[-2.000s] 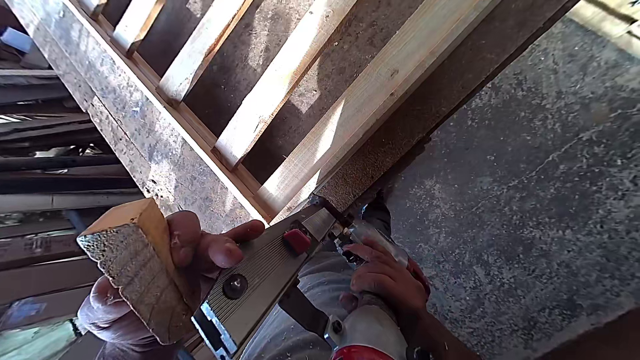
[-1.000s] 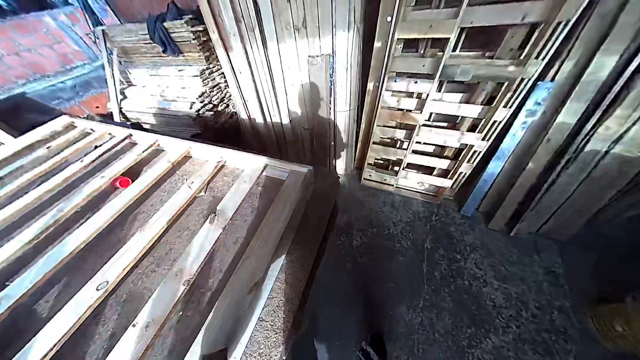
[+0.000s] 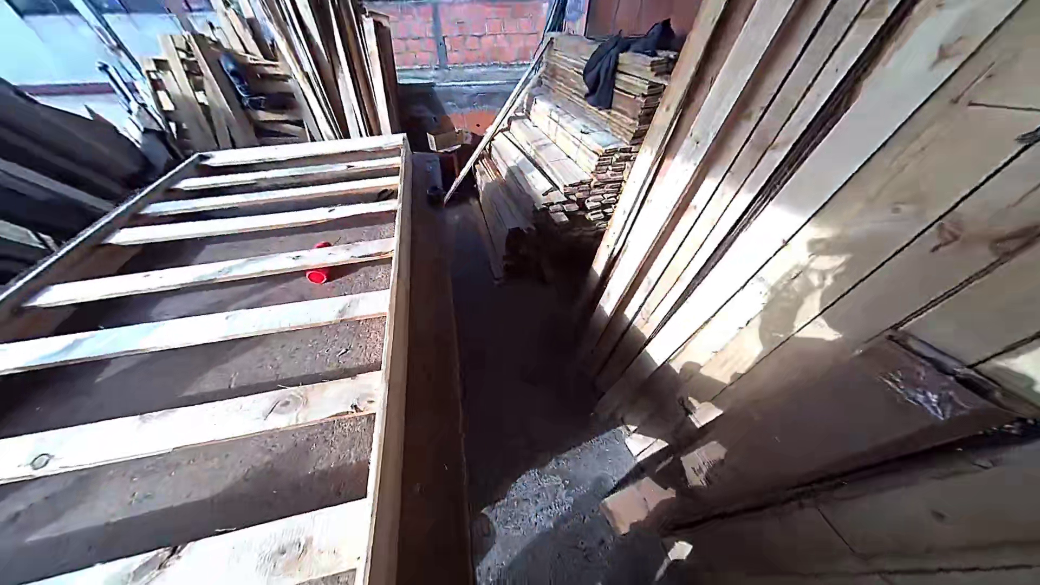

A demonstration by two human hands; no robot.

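Note:
Neither my left hand nor my right hand shows in the head view now, so what they hold cannot be seen. On the left, a slatted wooden frame point(image 3: 390, 341) lies on a broad work table point(image 3: 431, 366). Its pale slats run crosswise, with gaps between them. A red round object point(image 3: 318, 275) lies in the frame, partly under one slat.
Long boards point(image 3: 731, 244) lean along the right side. A board stack point(image 3: 569, 154) with a dark cloth point(image 3: 605, 69) on it stands at the back. Wood offcuts point(image 3: 638, 504) lie on the concrete floor point(image 3: 536, 504). More planks point(image 3: 325, 73) stand upright behind the frame.
Two seconds ago my hands were in view, the left on a wood block, the right on a power tool; both are now out of sight. The view has swung strongly along the table.

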